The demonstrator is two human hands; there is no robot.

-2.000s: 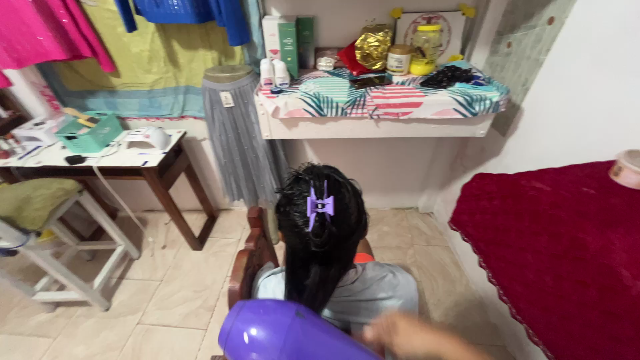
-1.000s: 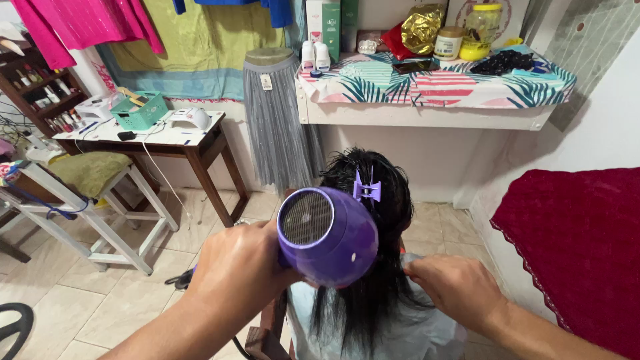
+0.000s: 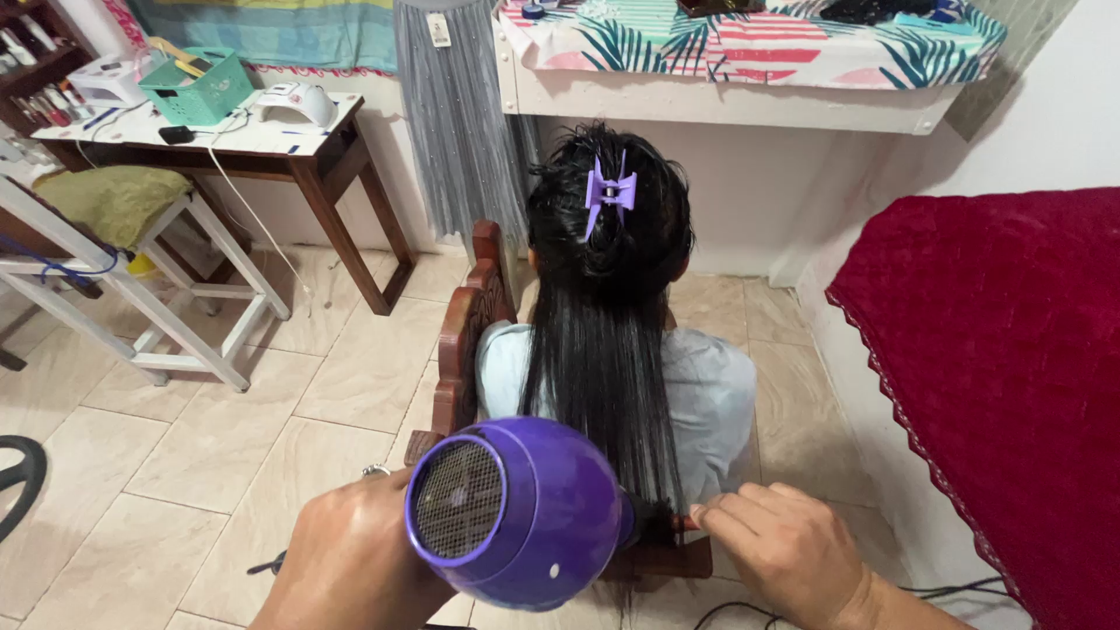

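My left hand (image 3: 363, 547) is closed around a purple hair dryer (image 3: 534, 512), its nozzle pointing right at the ends of the hair. My right hand (image 3: 779, 542) grips a thin reddish handle (image 3: 685, 523), which reaches into the hair ends; the tool's head is mostly hidden by hair and dryer. Long, straight black hair (image 3: 604, 376) hangs down the back of a seated person in a light blue top (image 3: 713, 394). A purple claw clip (image 3: 610, 194) holds the upper hair at the back of the head.
A carved wooden chair (image 3: 468, 341) carries the person. At left are a white-framed stool (image 3: 206, 289) and a table (image 3: 315, 144) with a teal basket (image 3: 197, 87). A cloth-covered shelf (image 3: 726, 101) is ahead, a dark red cover (image 3: 997, 350) at right. Black cables (image 3: 949, 588) lie lower right.
The dryer has moved down from beside the head to the hair ends. My right hand is lower too, and the hair now hangs straight and smooth. The view has tilted downward.
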